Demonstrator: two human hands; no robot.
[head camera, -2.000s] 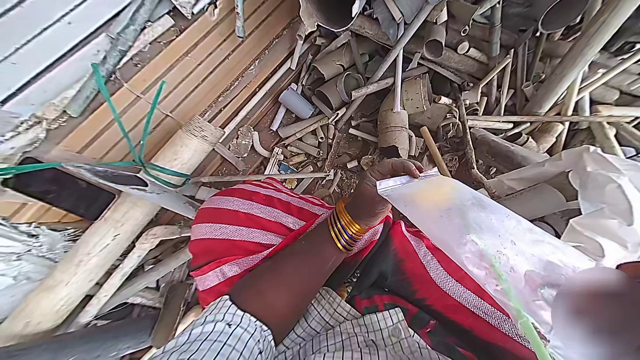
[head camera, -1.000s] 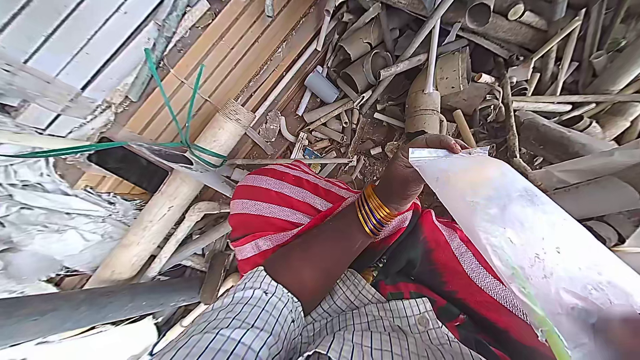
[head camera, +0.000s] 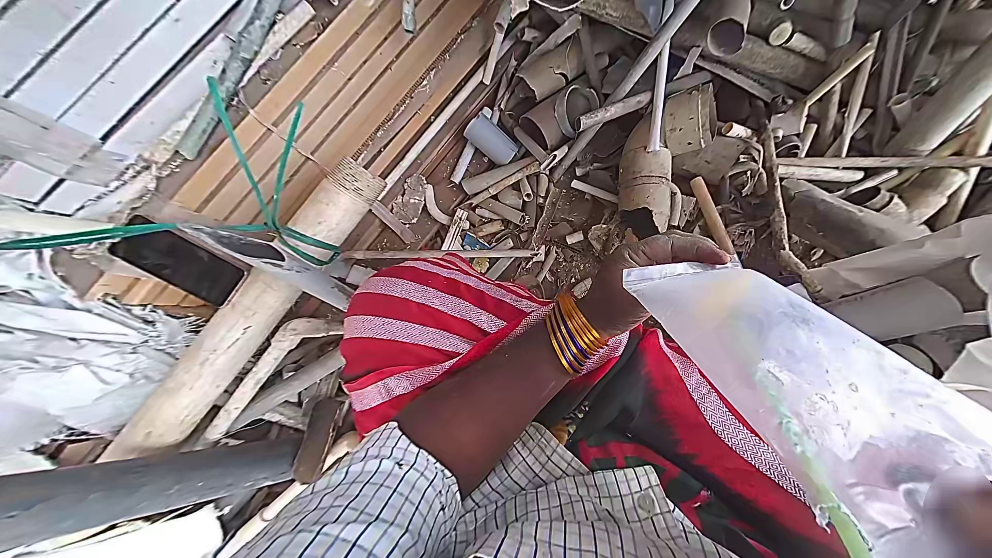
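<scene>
My left hand (head camera: 651, 267), with yellow and blue bangles (head camera: 573, 333) at the wrist, pinches the upper left corner of a whitish translucent plastic sheet (head camera: 806, 372). The sheet slants down to the right over the red and dark cloth on my lap and bears a green streak. My right hand (head camera: 961, 511) shows only as a blur at the lower right edge, by the sheet's lower part; its fingers cannot be made out. Just beyond my left hand lie a short brown stick (head camera: 711, 213) and a broken pipe fitting (head camera: 645, 182).
Heaped pipe pieces and fittings cover the ground ahead, with a grey pipe piece (head camera: 490, 138) among them. To the left are a long pale pipe (head camera: 232, 349), green strapping (head camera: 271, 221), a dark flat phone-like object (head camera: 178, 267), wooden slats (head camera: 310, 93) and a dark grey pipe (head camera: 147, 480).
The view has shifted left since the oldest frame. My left hand keeps its hold on the sheet's corner, while the sheet now looks more stretched out to the right.
</scene>
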